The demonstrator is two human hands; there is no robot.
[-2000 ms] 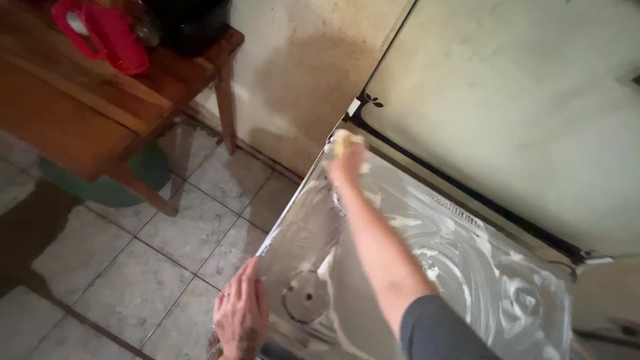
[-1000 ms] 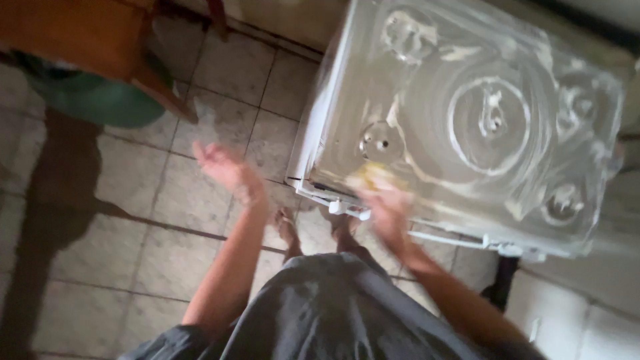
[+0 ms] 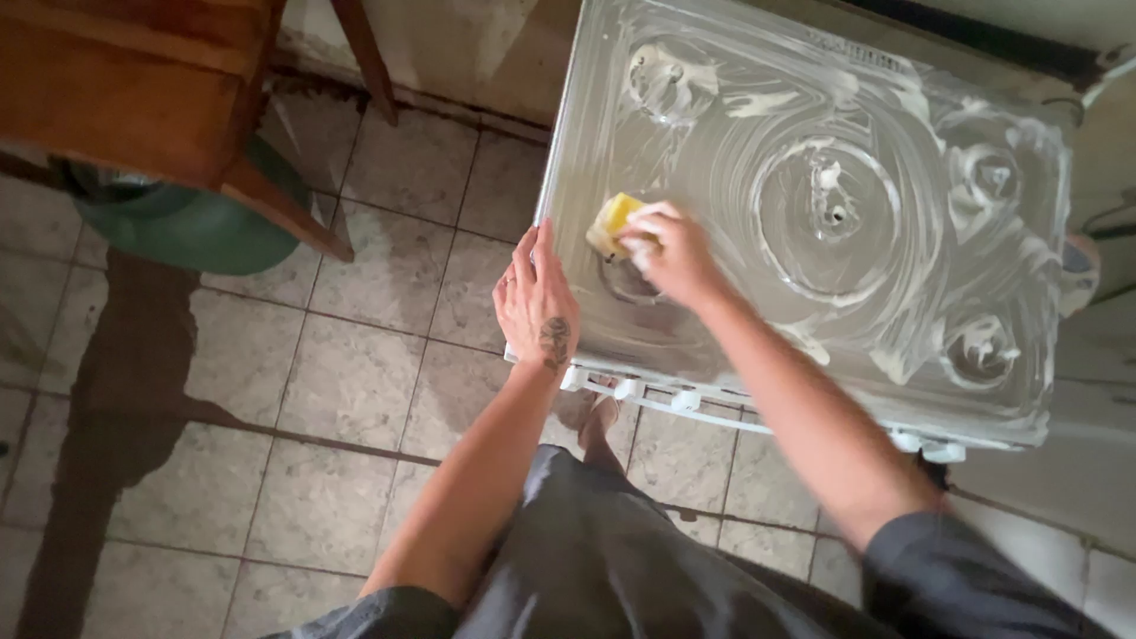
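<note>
White soapy streaks cover the metal top of a gas stove [image 3: 710, 169], whose burner wells show without grates. In my right hand [image 3: 670, 253] is a yellow sponge [image 3: 617, 217] with foam on it, pressed on the stovetop by the front left burner well. Foam also coats the fingers. My left hand [image 3: 537, 302] rests against the stove's left edge, fingers extended, holding nothing; its fingertips lie along the rim. White knobs [image 3: 685, 399] line the stove's front, below my hands.
A wooden table [image 3: 115, 98] stands at the upper left, with a green basin [image 3: 195, 235] beneath it. A dark wet-looking streak [image 3: 115, 426] crosses the tiled floor. My foot [image 3: 599, 417] is just below the stove's front. A wall runs behind the stove.
My left hand, raised off the stove a second ago, now touches its left edge. The sponge in my right hand has moved from the front edge back to the front left burner well. The view has shifted.
</note>
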